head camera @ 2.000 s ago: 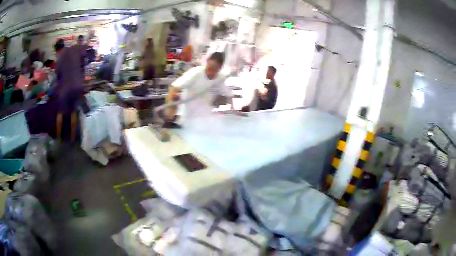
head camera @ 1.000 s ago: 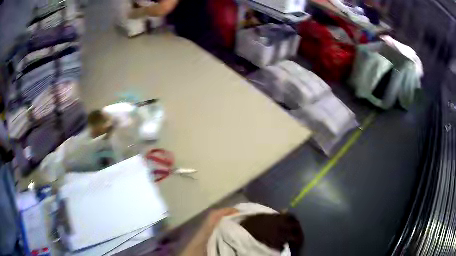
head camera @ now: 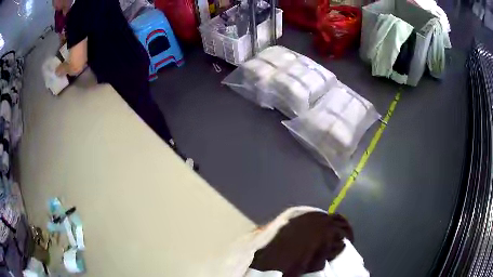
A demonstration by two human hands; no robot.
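A bundle of folded fabric, dark brown with cream and white parts, is at the bottom centre, beside the near edge of the beige worktable. The picture's lower edge cuts it off. A small blurred skin-coloured sliver of what looks like my left hand shows at the bundle's upper left edge. The fabric hides the rest of it. My right hand is not in view.
Pale blue and white strips lie on the table. A person in dark clothes leans at its far end beside a blue stool. Clear-bagged bundles, crates and red bags stand on the floor. Metal rods line the right edge.
The view has swung from the white-clad person's table to this worktable, then further right and up it. The papers and red-handled scissors have left the picture. The bundle has shifted right, with less of my hand showing.
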